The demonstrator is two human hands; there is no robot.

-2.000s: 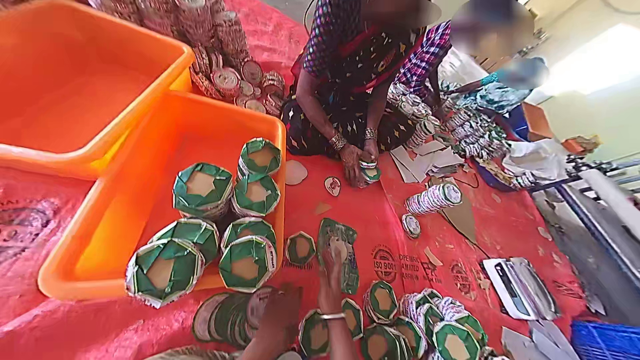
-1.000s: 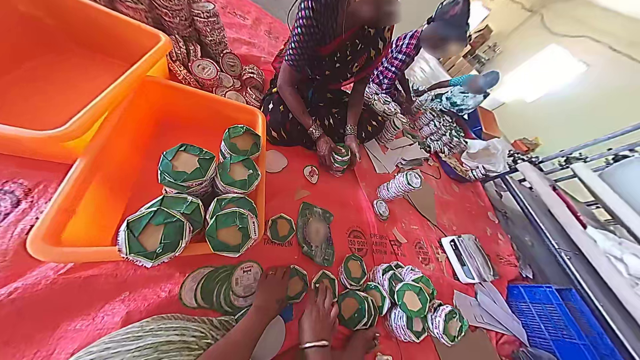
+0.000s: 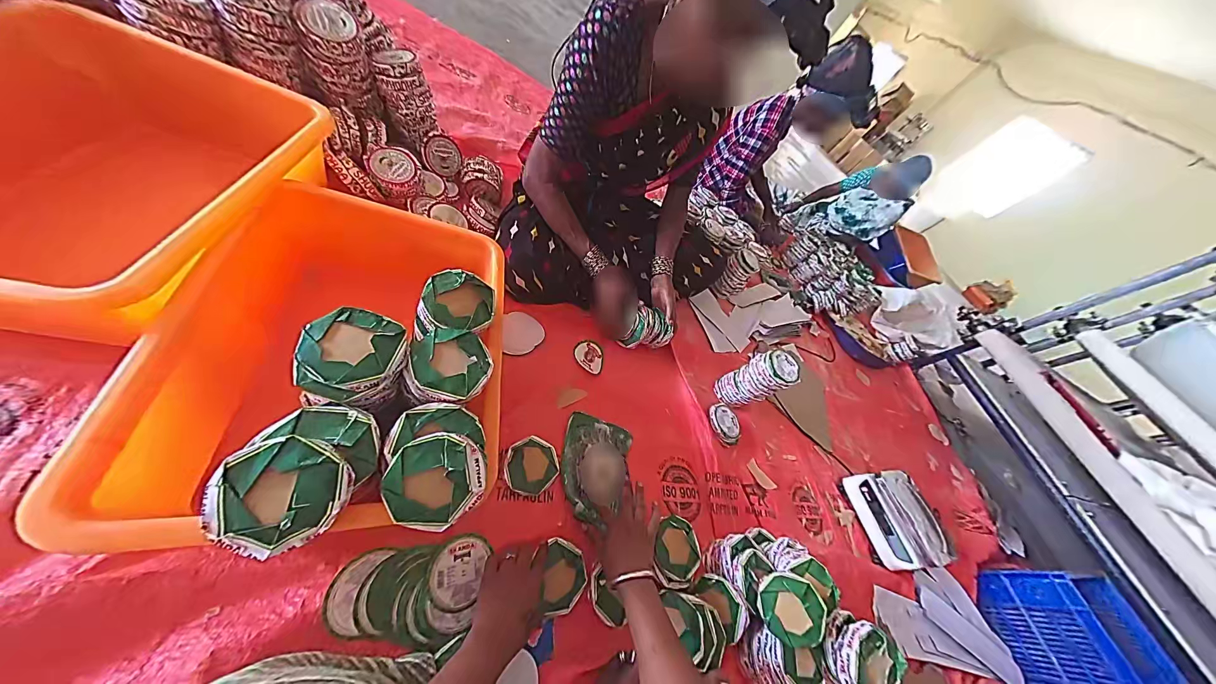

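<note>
My left hand (image 3: 513, 584) rests at the bottom centre, between a fanned row of round paper labels (image 3: 380, 594) and a green-edged octagonal wrapped disc (image 3: 562, 577); whether it grips the disc I cannot tell. My right hand (image 3: 629, 532), with a bangle at the wrist, reaches forward with fingers spread at the near edge of a green dish (image 3: 597, 470) that has something greyish in its middle. Just left of the dish lies another octagonal disc (image 3: 531, 465). Several wrapped stacks (image 3: 793, 608) stand and lie to the right of my right hand.
An orange crate (image 3: 171, 380) holds several green-wrapped stacks; another orange crate (image 3: 294, 123) overlaps it. Across the red tarpaulin (image 3: 627, 389) a seated person (image 3: 617, 190) handles a stack. A weighing scale (image 3: 898, 521), grey sheets (image 3: 940, 617) and a blue crate (image 3: 1064, 617) are at right.
My right hand has moved forward from the discs at the bottom to the green dish. My left hand remains beside the round labels. The person opposite has tilted the stack.
</note>
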